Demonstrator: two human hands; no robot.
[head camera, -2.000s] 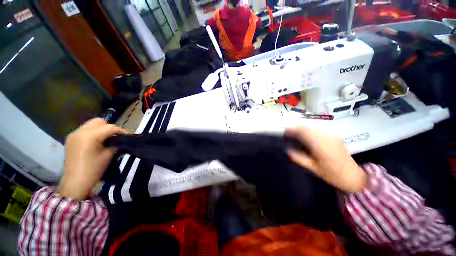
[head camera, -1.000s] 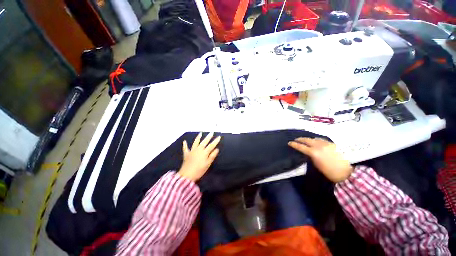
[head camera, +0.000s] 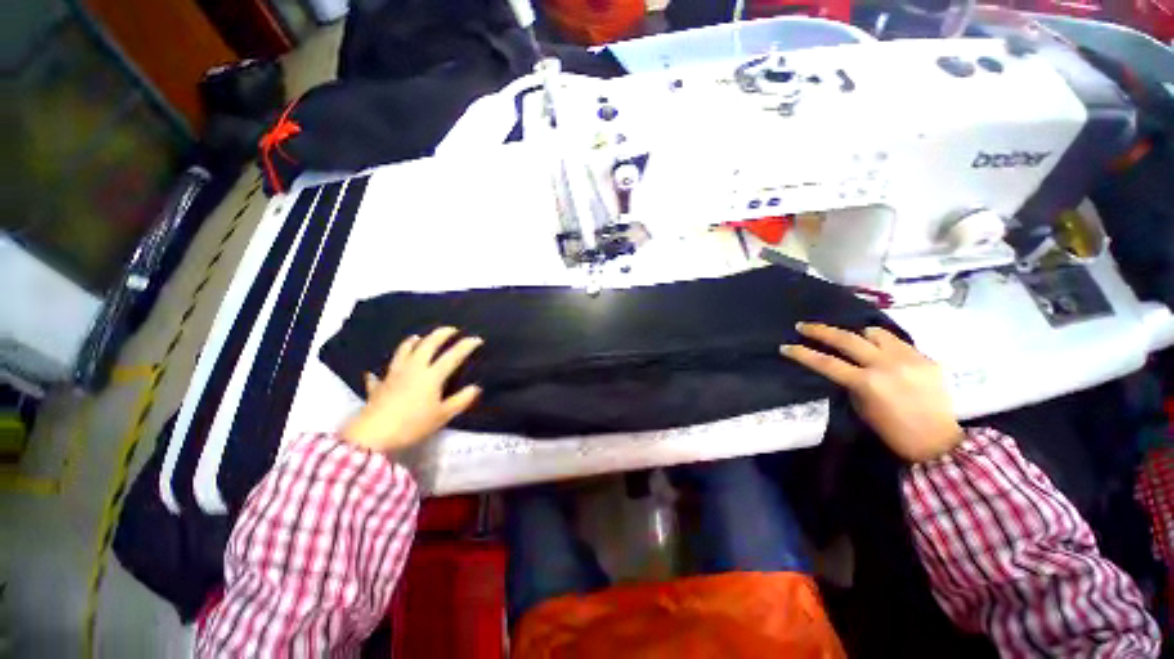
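Note:
A long black garment panel (head camera: 618, 341) lies across the white table in front of the sewing machine (head camera: 824, 142). Its far edge is just in front of the presser foot (head camera: 603, 247). My left hand (head camera: 415, 389) rests flat with spread fingers on the panel's left part. My right hand (head camera: 888, 386) rests on its right part, fingers apart. Neither hand grips the cloth. The panel's right end runs under my right hand towards the table's front edge.
A black-and-white striped part (head camera: 277, 322) lies at the table's left. Red-handled snips (head camera: 888, 297) lie under the arm, partly beside the cloth. A black bundle with a red tie (head camera: 281, 129) is behind left. A red basket (head camera: 451, 599) is below the table.
The panel, held up between both hands earlier, now lies flat. Since one second ago its left part has moved closer to the machine, and my left hand has moved left.

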